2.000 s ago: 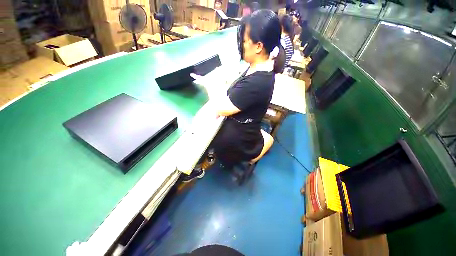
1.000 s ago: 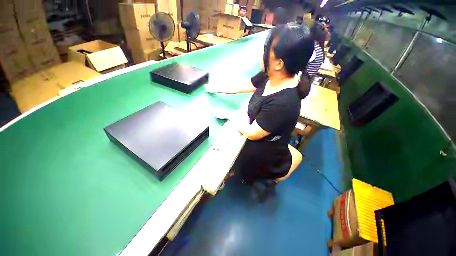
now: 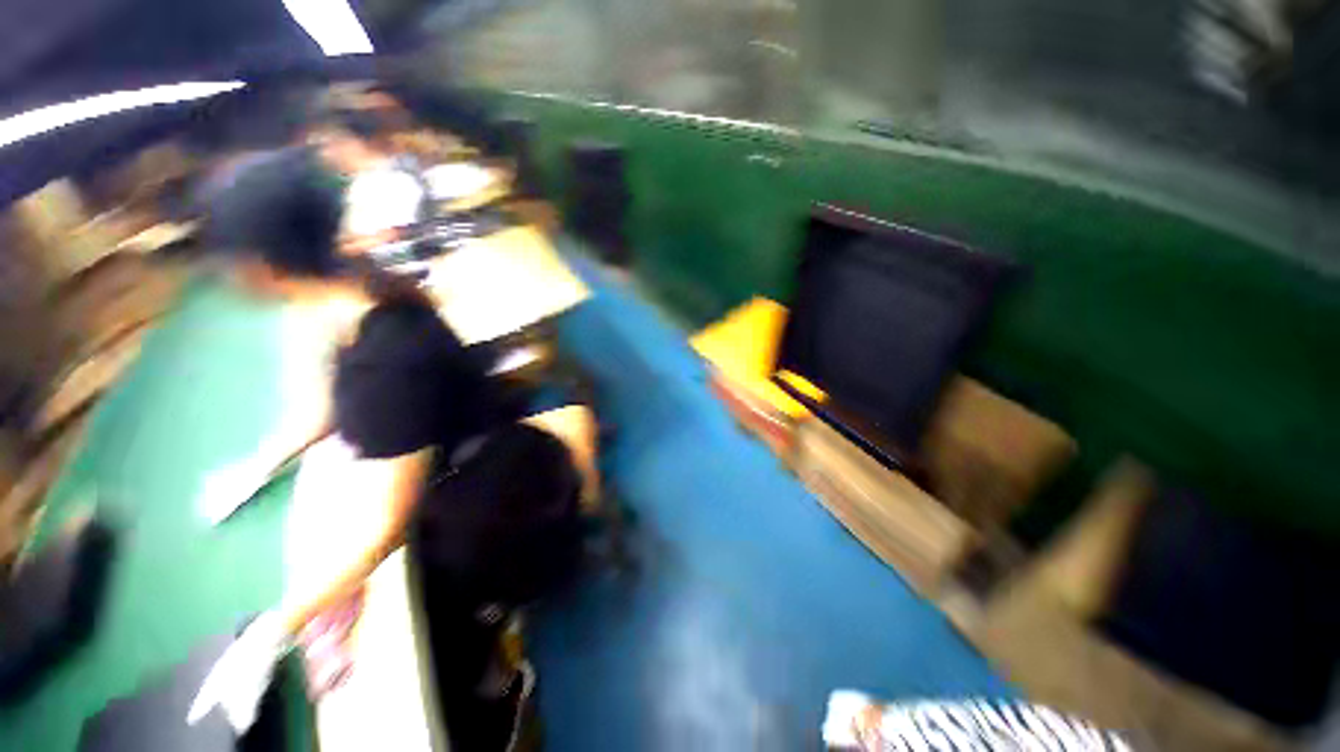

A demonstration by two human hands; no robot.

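Observation:
The picture is strongly blurred. A black housing [image 3: 56,595] lies on the green belt [image 3: 169,456] at the left edge. Another dark housing [image 3: 155,708] is at the bottom left, cut off by the edge, beside a neighbour's white-gloved hand [image 3: 238,673]. An open black frame [image 3: 889,331] stands upright against the green wall. What looks like my right hand [image 3: 852,720], with a pale glove and a black-and-white striped sleeve, shows at the bottom edge, blurred and cut off; its grip is hidden. My left hand is not in view.
A worker in black [image 3: 397,382] leans over the belt, with pink cloth [image 3: 331,639] by the ledge [image 3: 385,661]. The blue aisle [image 3: 705,544] runs between. Cartons [image 3: 897,507], a yellow sheet [image 3: 747,345] and a dark panel [image 3: 1227,602] line the wall.
The view has swung right towards the wall, so the belt housings are now at the lower left. A striped sleeve has appeared at the bottom edge.

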